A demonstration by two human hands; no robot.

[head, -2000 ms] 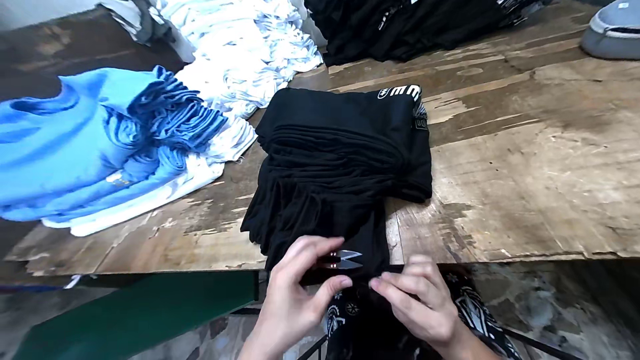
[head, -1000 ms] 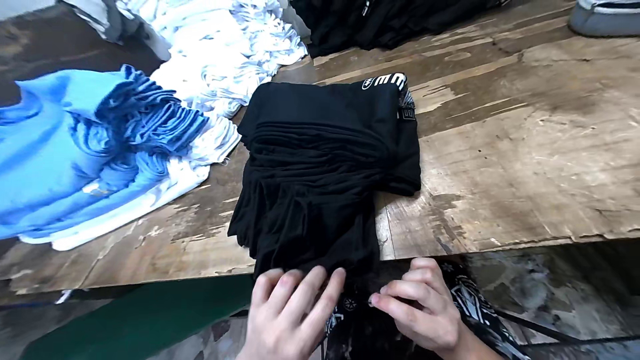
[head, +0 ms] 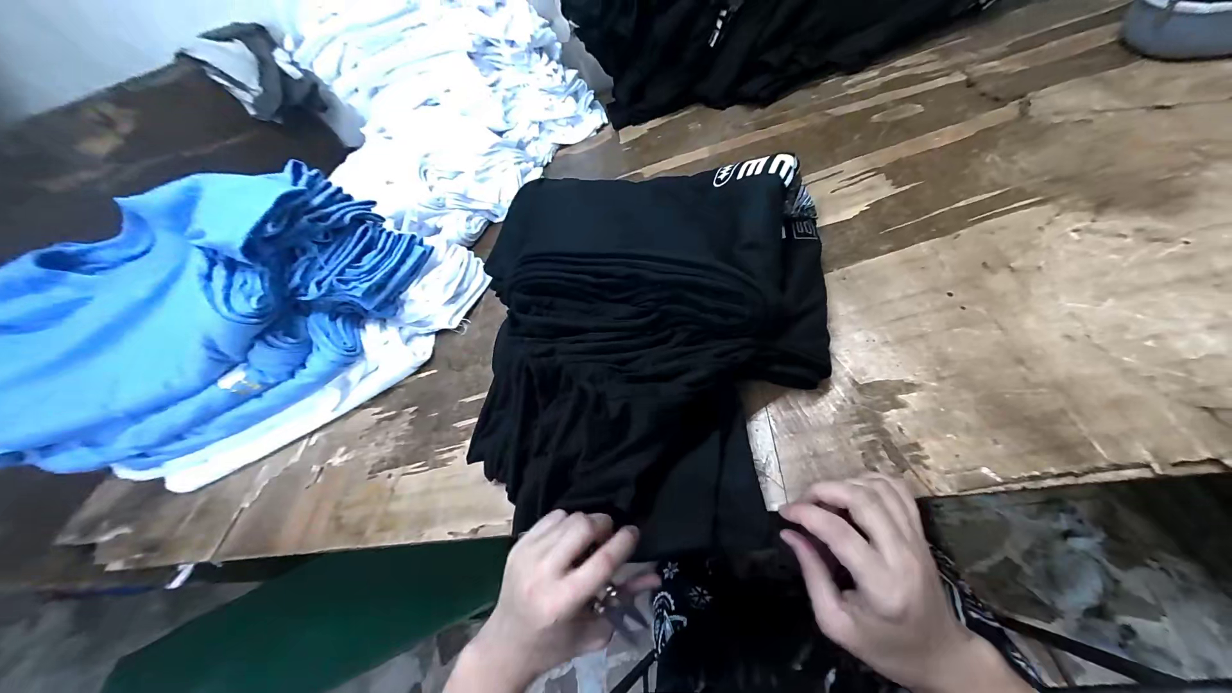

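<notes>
A stack of folded black garments with white print at its upper right corner lies at the table's front edge, its lower part hanging toward me. My left hand has its fingers curled on the hem of this black cloth, and small metal thread snips are tucked in the same hand, blades pointing down. To the right, my right hand pinches the other end of the hem between thumb and forefinger. The cloth between both hands is dark, so its exact edge is hard to see.
Blue shirts lie stacked on white cloth at the left. Behind them is a heap of white garments. More black garments lie at the back, a grey object at the far right. The worn wooden table has a rough front edge.
The snips' blades pointed right over the black cloth two seconds ago; now they point down below my left hand. My hands have moved apart along the hem.
</notes>
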